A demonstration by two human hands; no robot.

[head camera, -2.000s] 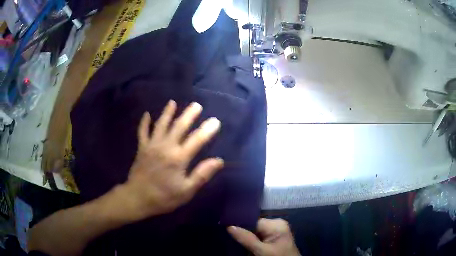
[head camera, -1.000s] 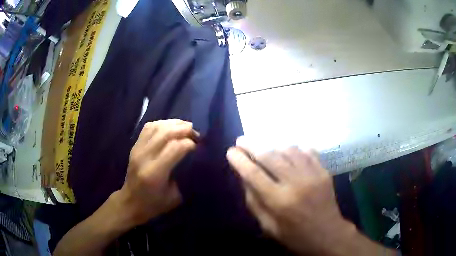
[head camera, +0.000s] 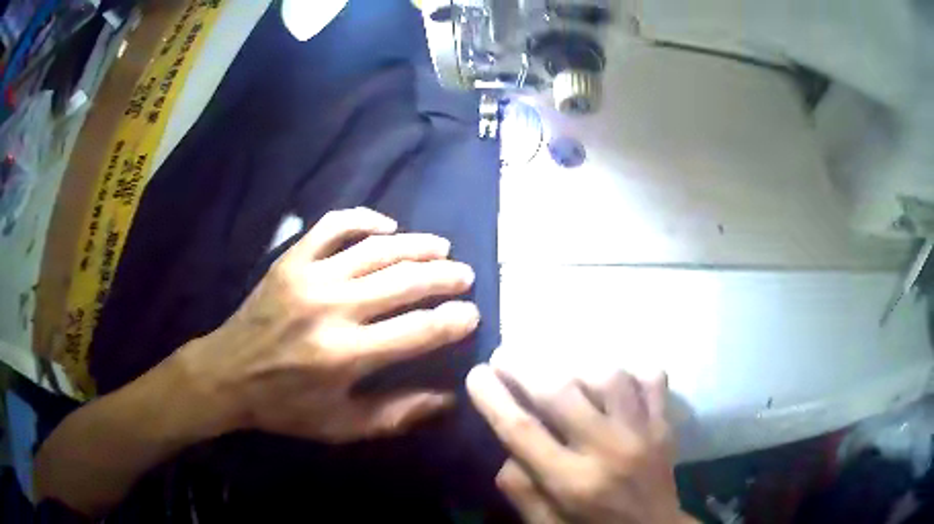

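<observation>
A dark navy garment panel (head camera: pixel 307 133) lies on the white table, its straight right edge running up to the presser foot (head camera: pixel 489 118). A smoother, bluer strip (head camera: pixel 466 194) runs along that edge. My left hand (head camera: pixel 358 317) lies flat on the panel, palm down, fingers apart and pointing right, fingertips near the edge. My right hand (head camera: pixel 579 440) is at the panel's lower right edge, its leading fingertip on the cloth and the other fingers bent over the table; whether it pinches the cloth is hidden. A small white patch (head camera: pixel 287 231) shows beside my left hand.
The machine head's ribbed dial (head camera: pixel 575 92) is right of the presser foot. Yellow printed tape (head camera: pixel 128 174) over a brown strip runs along the left. Clear plastic clutter (head camera: pixel 31 154) lies beyond it. Metal snips (head camera: pixel 906 276) are at the far right. The table's front edge (head camera: pixel 778 422) curves below.
My left hand has gone from bunched fingers to spread flat on the cloth. The panel's right edge now lies straighter. My right hand stays at the edge, lower in view. The camera view has shifted.
</observation>
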